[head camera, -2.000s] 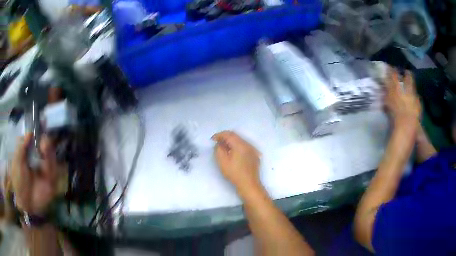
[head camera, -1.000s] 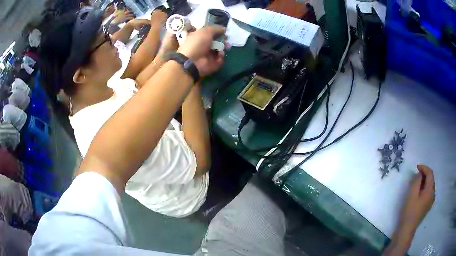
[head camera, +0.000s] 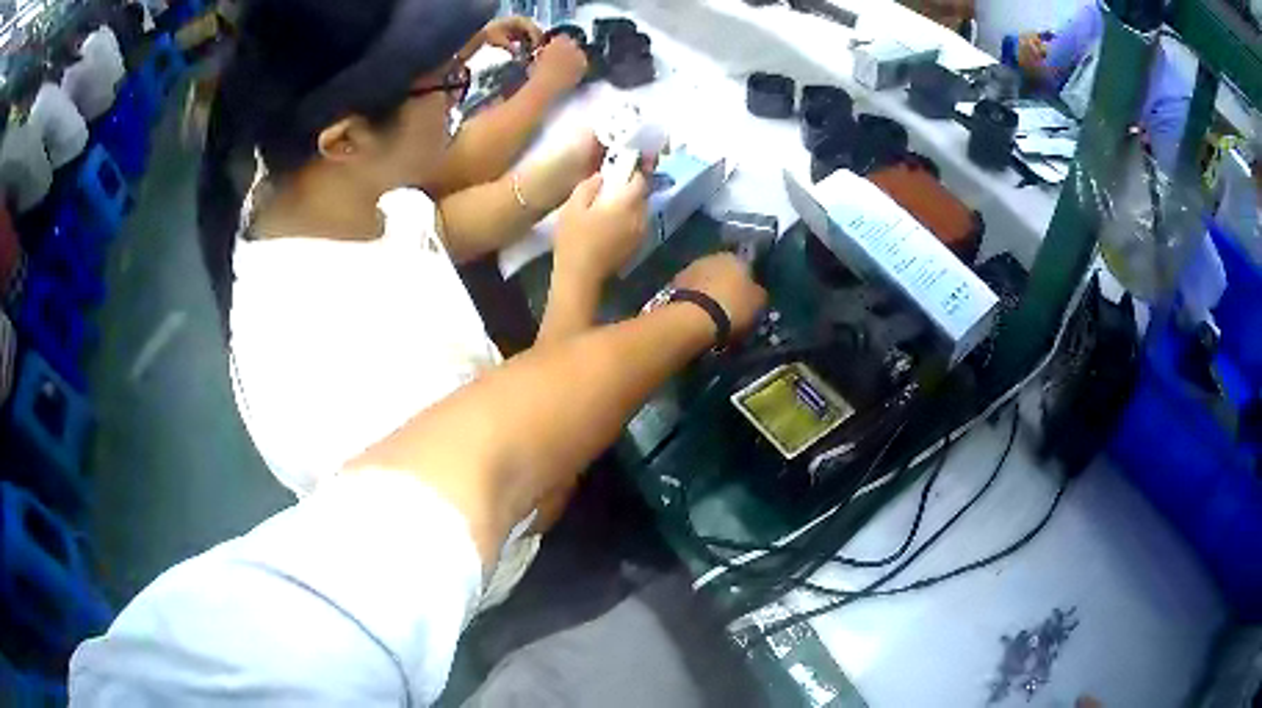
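My left hand (head camera: 723,293), with a dark wristband, reaches forward past a black box with a yellow-framed panel (head camera: 793,411). A small grey block-like item (head camera: 752,233) shows right at its fingertips; whether I grip it cannot be told, as the fingers are mostly hidden. Only a fingertip of my right hand (head camera: 1089,703) shows at the bottom edge, just below a loose pile of small dark fittings (head camera: 1031,656) on the white bench top. A neighbour holds a white handheld fan (head camera: 626,155).
A seated person in white (head camera: 367,325) is close at my left. A pale printed carton (head camera: 907,263) lies behind the meter by a brown-orange box (head camera: 930,208). Black and white cables (head camera: 886,560) cross the bench. A green post (head camera: 1073,208) stands at right, with blue bins (head camera: 1176,505) beyond. Dark drum-like parts (head camera: 830,114) stand further back.
The view has swung so the bench's left side sits lower. My left hand has come back nearer the meter. My right hand has dropped almost out of the picture. The neighbour's fan shows larger.
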